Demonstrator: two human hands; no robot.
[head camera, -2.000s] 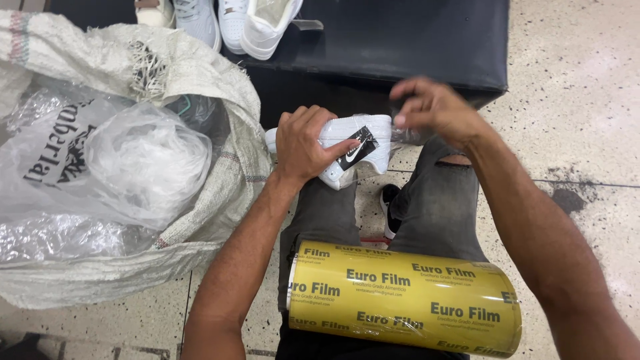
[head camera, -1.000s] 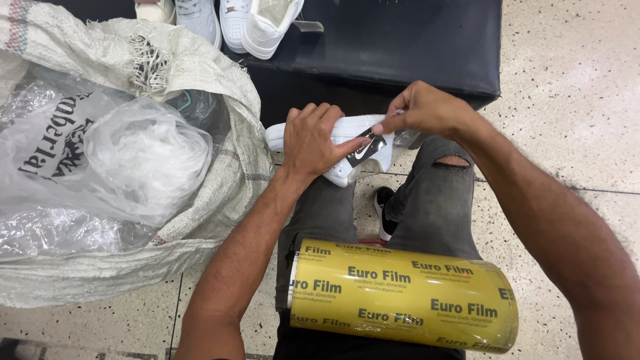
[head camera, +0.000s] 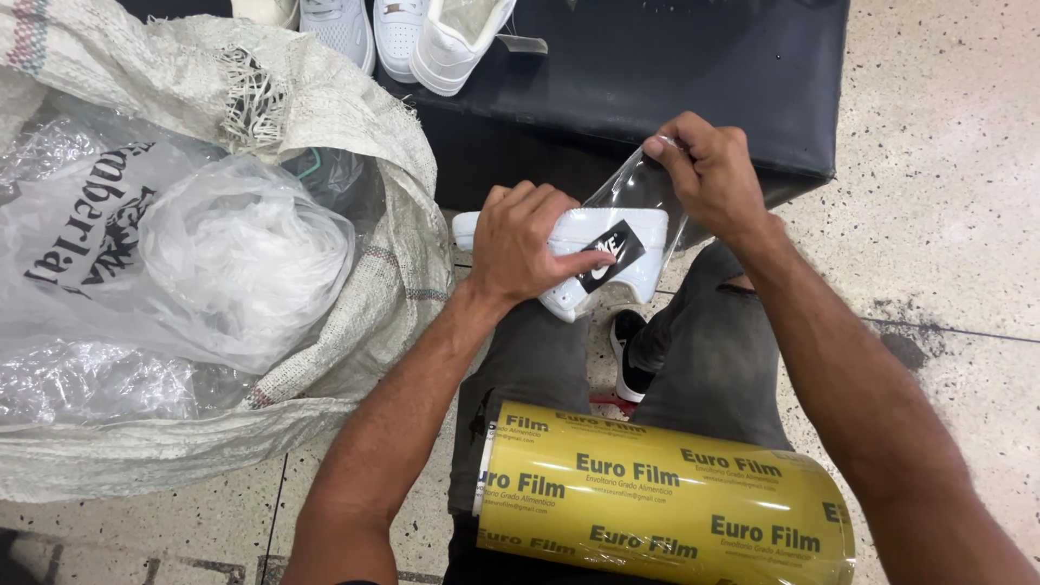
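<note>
A white Nike sneaker (head camera: 650, 260) lies on its side above my knees, with a black Nike tag (head camera: 611, 253) on it. My left hand (head camera: 528, 244) grips the shoe, its thumb on the tag. Clear plastic film (head camera: 638, 188) stretches from the shoe up to my right hand (head camera: 711, 175), which pinches its edge between thumb and fingers. Across my lap rests a large roll of plastic film with a yellow printed core (head camera: 658, 496). How far the film goes round the shoe I cannot tell.
A woven white sack (head camera: 390, 211) holding plastic bags (head camera: 244, 260) stands at the left. Ahead is a black padded bench (head camera: 691, 65) with several white sneakers (head camera: 459, 49) at its edge. My dark shoe (head camera: 630, 357) is on the speckled floor (head camera: 934, 203).
My right hand has moved up and away from the shoe, with film now pulled taut from it. My left hand stays on the sneaker.
</note>
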